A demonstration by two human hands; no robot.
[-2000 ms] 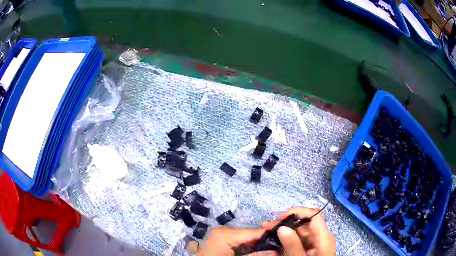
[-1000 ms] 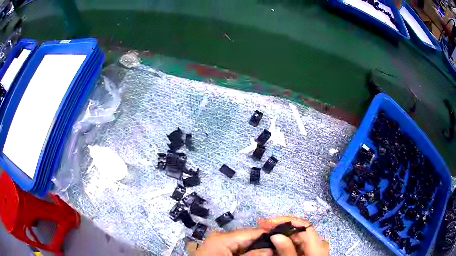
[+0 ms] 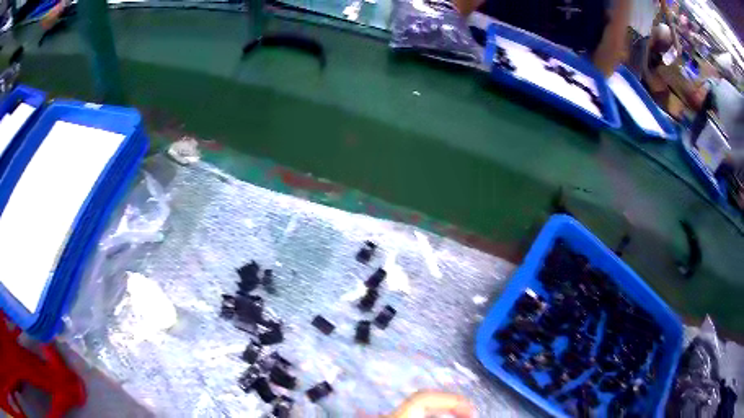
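Observation:
Several small black plastic housings lie loose on the silvery bubble wrap, in a cluster left of centre and a looser group to its right. A hand, by its place my right hand, shows only as a blurred sliver at the bottom edge, below and right of the loose housings. Its fingertips and anything in it are hidden. My left hand is out of the picture.
A blue bin of black parts stands right. Stacked blue trays, clear plastic and a red stool are left. A green conveyor carries black bands; a person is beyond it, by a blue tray.
The view has tilted up and turned right, so the bench items sit lower and further left. The hands and the black piece they held have dropped out of view, except the sliver.

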